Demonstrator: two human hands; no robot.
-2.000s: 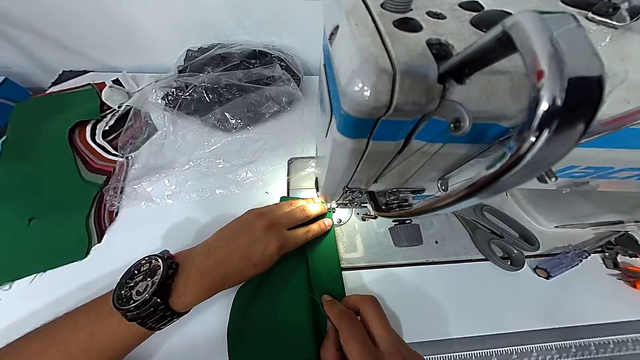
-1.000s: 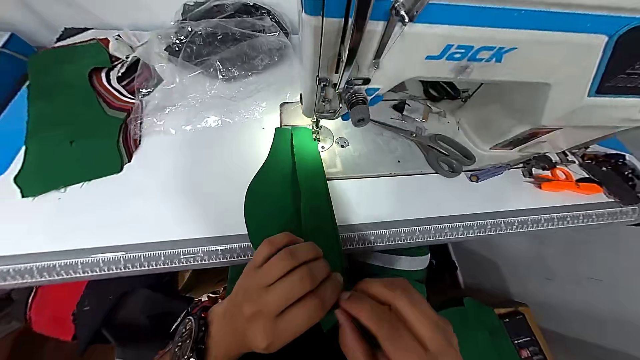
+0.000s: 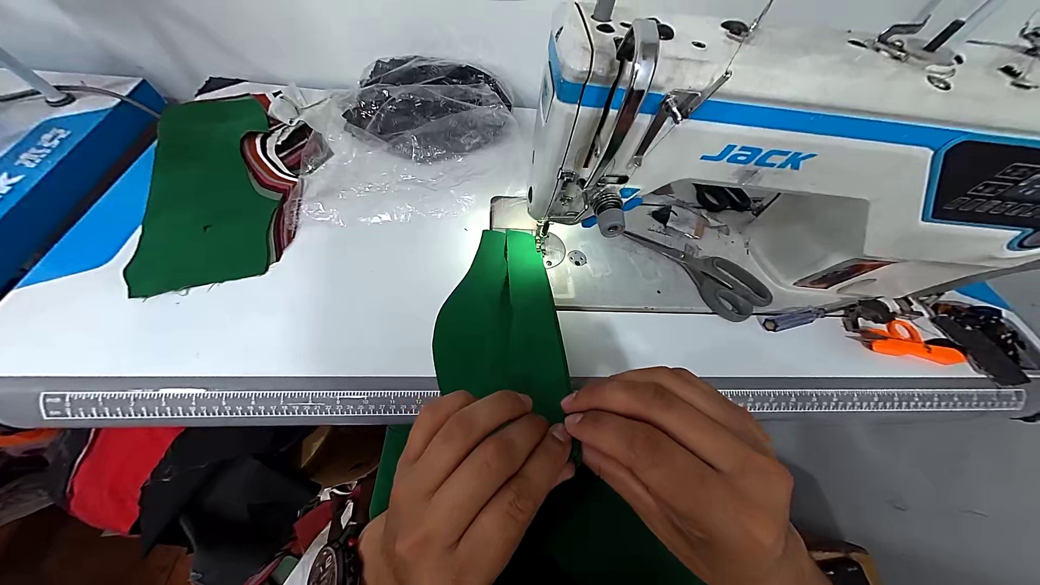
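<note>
A green fabric piece [image 3: 504, 333] runs from the needle area of a white and blue Jack sewing machine [image 3: 731, 97] over the table's front edge. Its far end lies at the presser foot [image 3: 541, 237], lit by the machine lamp. My left hand [image 3: 479, 479] grips the fabric at the table edge, thumb and fingers pinching it. Close beside it on the right, my right hand [image 3: 682, 463] pinches the fabric's right edge between thumb and fingertips. The fingertips of both hands nearly meet. More green cloth hangs below my hands. A dark wristwatch [image 3: 329, 561] shows at my left wrist.
Stacked fabric pieces with a green one on top [image 3: 203, 203] lie left, beside a clear plastic bag [image 3: 431, 114] with dark contents. Grey-handled scissors [image 3: 715, 280], a screwdriver [image 3: 792, 319] and orange thread snips [image 3: 914, 345] lie right. A ruler strip [image 3: 236, 404] lines the front edge.
Two seconds ago my left hand lay on the fabric by the needle; it is now at the table's front edge beside my right hand. The view has shifted widely.
</note>
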